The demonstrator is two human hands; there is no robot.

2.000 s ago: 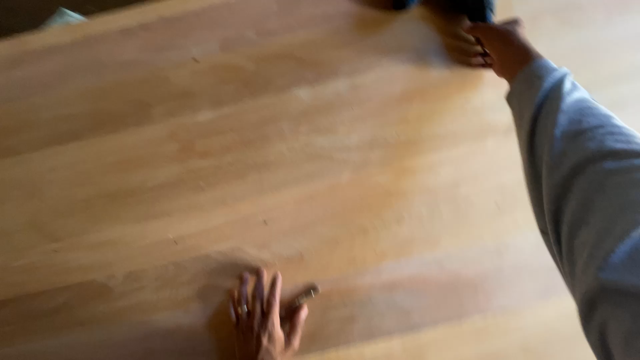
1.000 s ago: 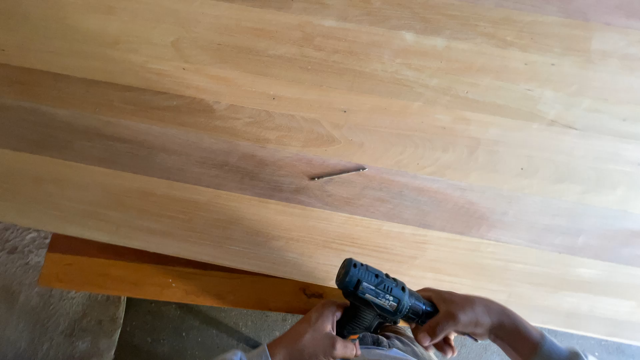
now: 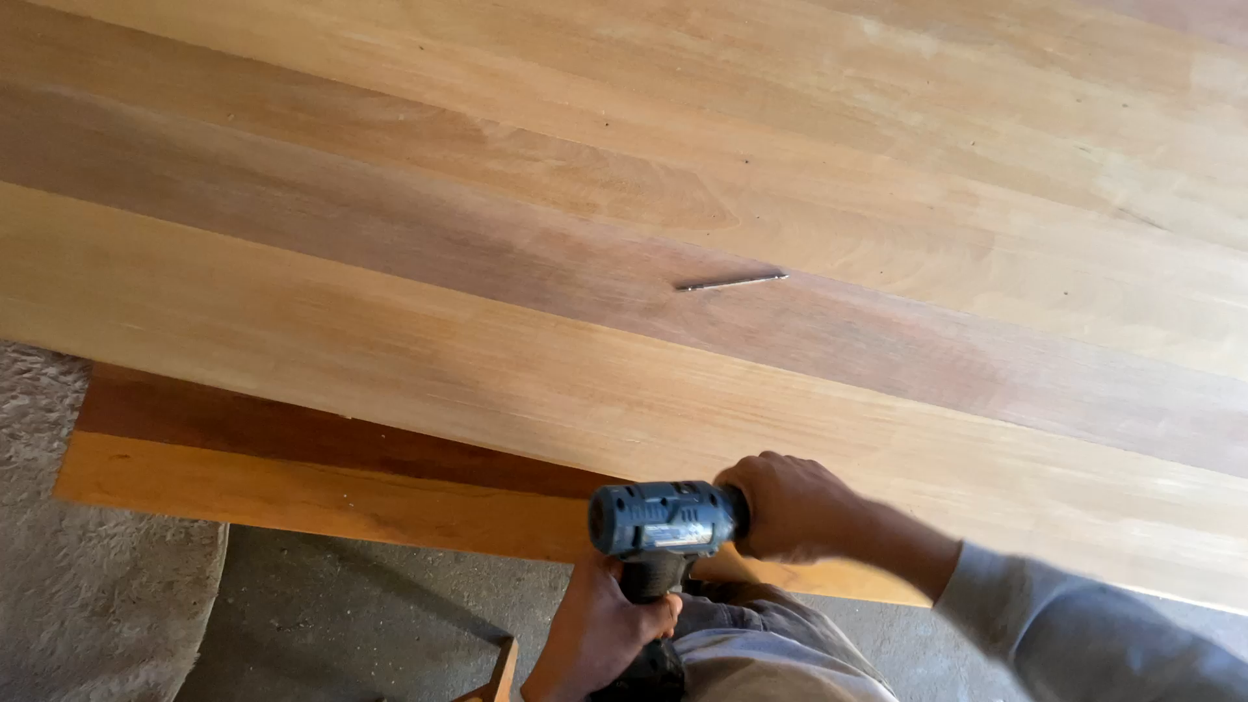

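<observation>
My left hand (image 3: 609, 619) is closed around the grip of a blue and black cordless drill (image 3: 663, 522), held at the near edge of a large wooden panel (image 3: 546, 380). My right hand (image 3: 795, 507) wraps the chuck end of the drill, which points to the right; the chuck itself is hidden by the fingers. A thin double-ended metal bit (image 3: 731, 283) lies on the panel, beyond the drill.
Beneath the panel's near edge juts an orange-brown board (image 3: 322, 487). A rough pale slab or mat (image 3: 97, 595) is at the lower left, beside the grey concrete floor (image 3: 331, 614). A small wooden piece (image 3: 502, 668) shows at the bottom.
Two seconds ago my left hand was on the panel and my right hand reached to a dark object at the top. Now both hands hold the drill near my body. The view has shifted greatly.
</observation>
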